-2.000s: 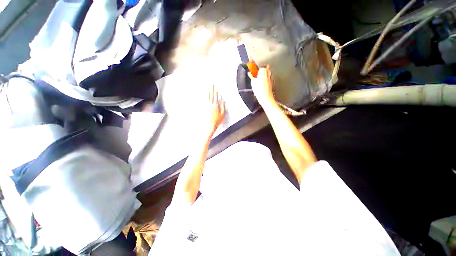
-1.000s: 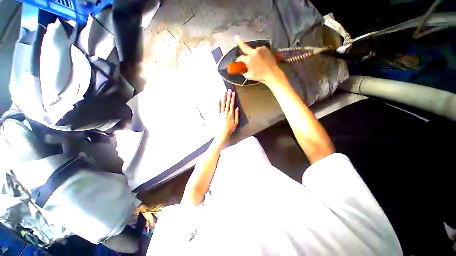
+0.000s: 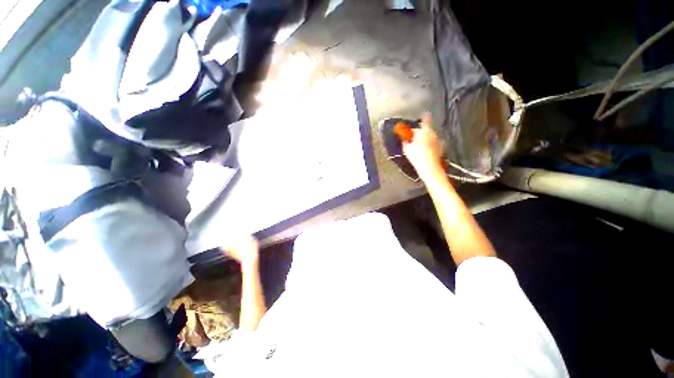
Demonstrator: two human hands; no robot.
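Note:
A white garment panel (image 3: 310, 148) lies flat on the ironing table, with a dark band (image 3: 367, 140) along its right end and near edge. My right hand (image 3: 423, 151) holds the orange handle of the iron (image 3: 395, 140), which stands on the pad cover just right of the panel. My left hand (image 3: 242, 249) is at the panel's near edge, toward its left end. It is blurred and washed out by glare, so whether its fingers grip the edge cannot be told.
A pile of pale and dark pieces (image 3: 159, 70) lies at the far left. A stack of pale panels (image 3: 118, 255) drapes at the near left. The stained pad cover (image 3: 384, 52) wrinkles at right. A pale pole (image 3: 591, 193) and a cord (image 3: 576, 94) run right.
My left hand has moved from the panel's right end leftward to its near edge. My right hand has moved the iron off the dark band, to the right of the panel.

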